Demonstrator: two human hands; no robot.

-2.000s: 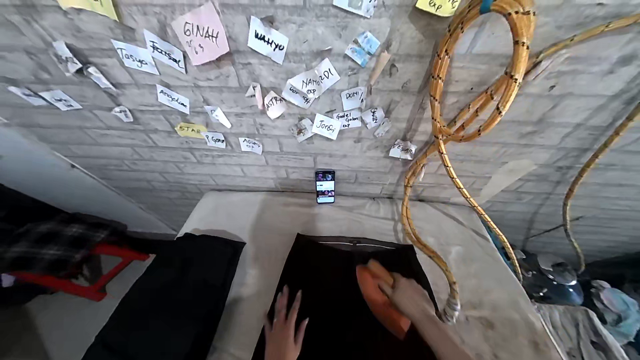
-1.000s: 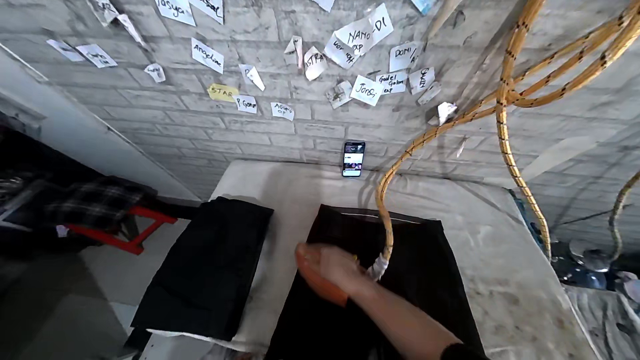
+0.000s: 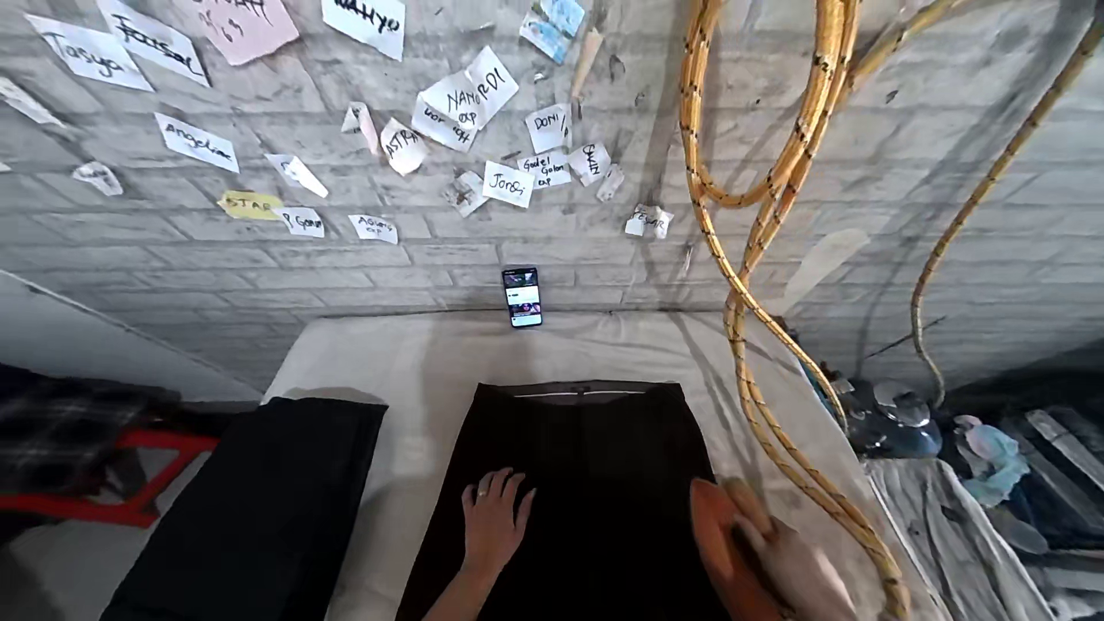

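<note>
A black garment with a waistband (image 3: pixel 586 448), apparently a skirt or trousers, lies flat on the cloth-covered table. On its left part rests my left hand (image 3: pixel 496 517), fingers spread, a ring on one finger. My right hand (image 3: pixel 789 552), blurred, grips the handle of an orange iron (image 3: pixel 720 535) at the garment's right edge. The iron's underside is hidden. A yellow cord (image 3: pixel 802 474) hangs from above and runs down past my right hand; where it ends is out of view.
Folded black garments (image 3: pixel 259 500) lie at the table's left. A lit phone (image 3: pixel 523 297) leans on the brick-patterned wall, where paper notes (image 3: pixel 466 99) with writing are stuck. A red stool frame (image 3: pixel 155 483) stands left; cloths and containers (image 3: pixel 906 423) are at the right.
My right hand has moved with the iron from the garment's middle to its right edge. My left hand, out of view one second ago, is again on the garment.
</note>
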